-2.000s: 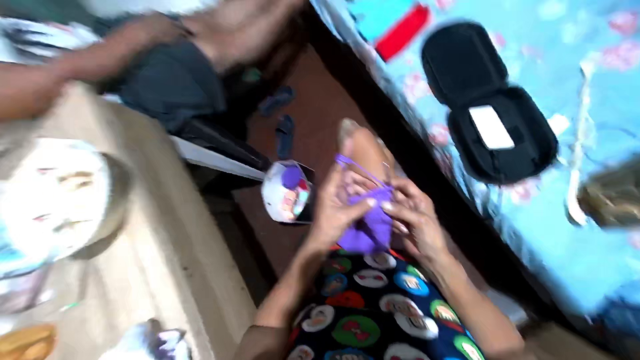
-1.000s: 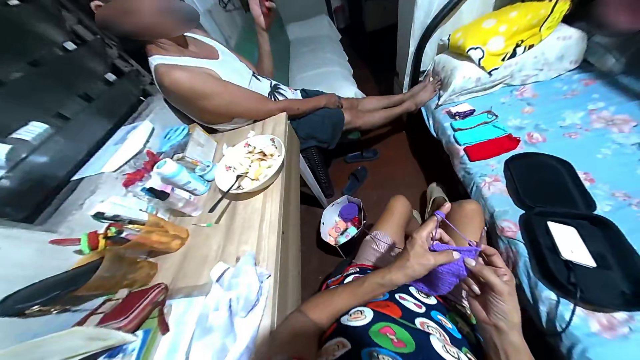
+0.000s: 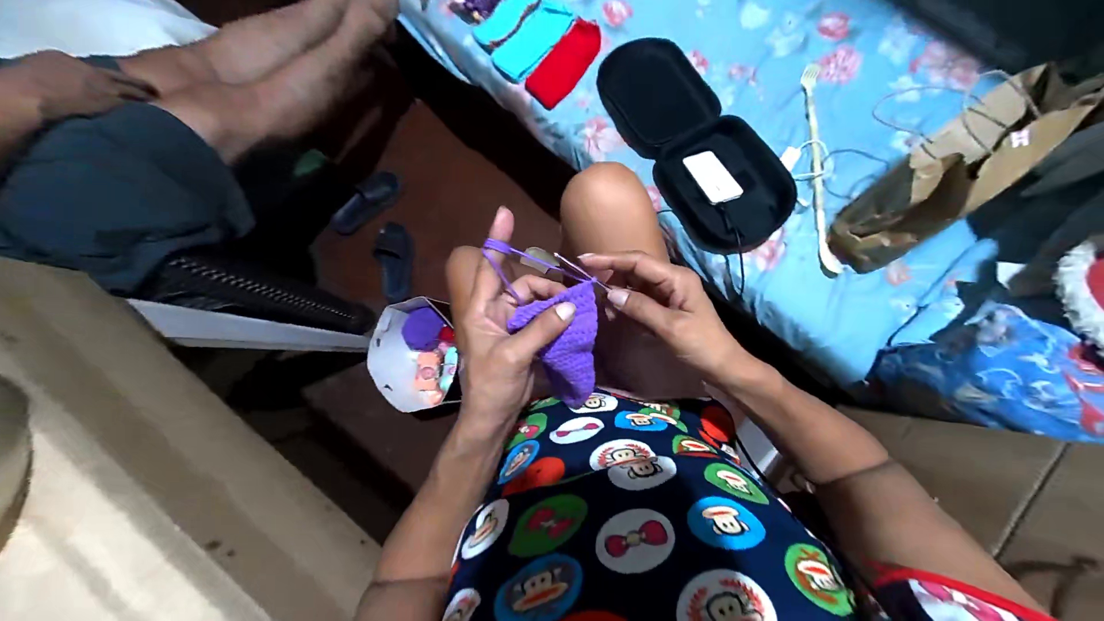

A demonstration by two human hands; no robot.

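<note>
My left hand (image 3: 509, 336) pinches a purple crocheted piece (image 3: 569, 354) between thumb and fingers, with purple yarn looped around its raised index finger. At the piece's upper edge, my right hand (image 3: 664, 306) holds a thin crochet hook (image 3: 580, 267), its fingertips close together; much of the hook is hidden. Yarn strands stretch between the raised finger and the hook. Below and left of my hands, a white container (image 3: 392, 366) holds a purple yarn ball (image 3: 423, 329) and other colored items.
A person's bare legs (image 3: 259, 86) extend at upper left, near dark slippers (image 3: 392, 259). On the floral bed (image 3: 768, 52) lie red and turquoise knitted pieces (image 3: 563, 65), an open black case (image 3: 768, 207), a back scratcher (image 3: 815, 172) and a paper bag (image 3: 957, 172). A wooden table edge (image 3: 172, 466) is at left.
The view has swung widely between frames. My hands keep hold of the purple piece, and my left index finger now points up with yarn around it.
</note>
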